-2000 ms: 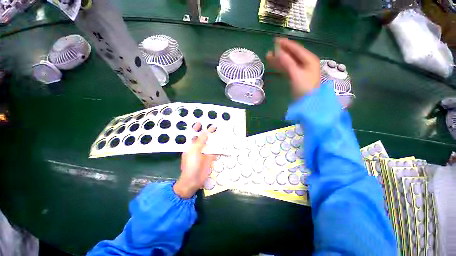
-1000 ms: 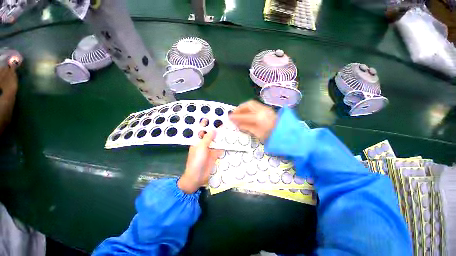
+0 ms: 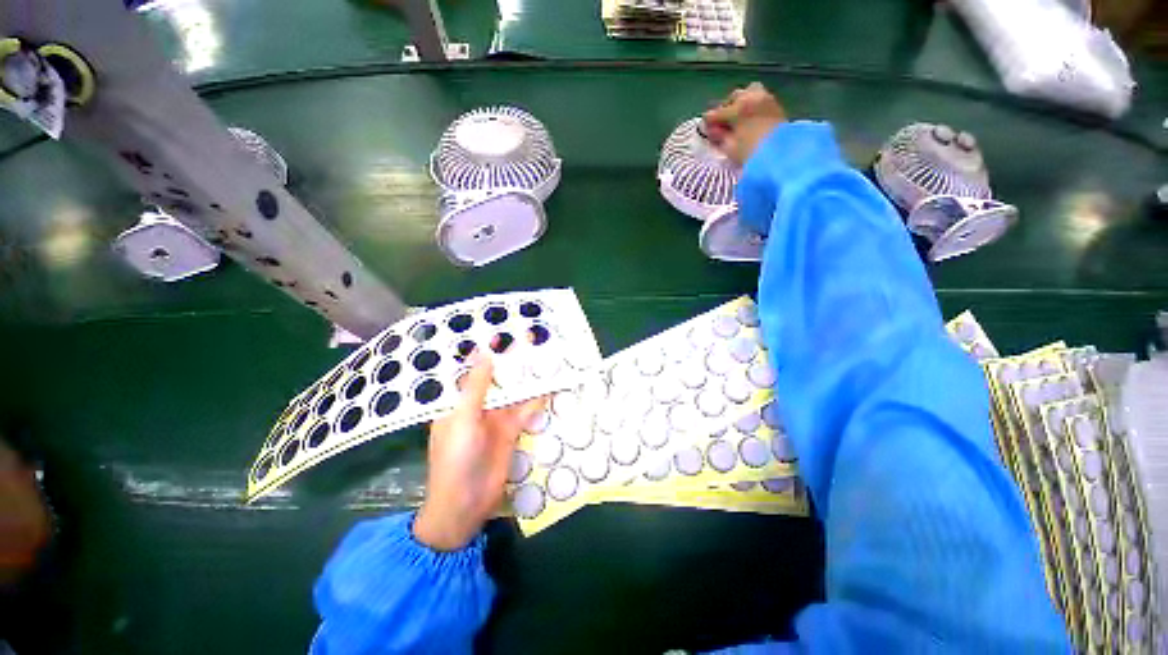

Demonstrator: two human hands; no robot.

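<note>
My left hand (image 3: 471, 454) holds a white die-cut label sheet (image 3: 407, 365) from below, with rows of dark holes and a few round stickers at its right end. My right hand (image 3: 747, 118) is at the top of a small fan (image 3: 698, 175), its fingertips on or just above the grille; whether a sticker is between them is hidden. Another fan (image 3: 496, 166) stands to its left with a bare grille centre. A fan at the right (image 3: 932, 173) bears two round stickers (image 3: 954, 136). More sticker sheets (image 3: 653, 410) lie beside my left hand.
A perforated grey post (image 3: 243, 192) slants across the left, partly hiding another fan (image 3: 169, 246). A stack of sticker sheets (image 3: 1070, 473) lies at the right. Another sheet pile (image 3: 674, 18) and a plastic bag (image 3: 1053, 54) lie at the back. A blurred skin-toned shape shows at the left edge.
My right hand has moved from the held sheet up to the fan. The held sheet's left end has dipped. The right fan has shifted slightly right and up in view.
</note>
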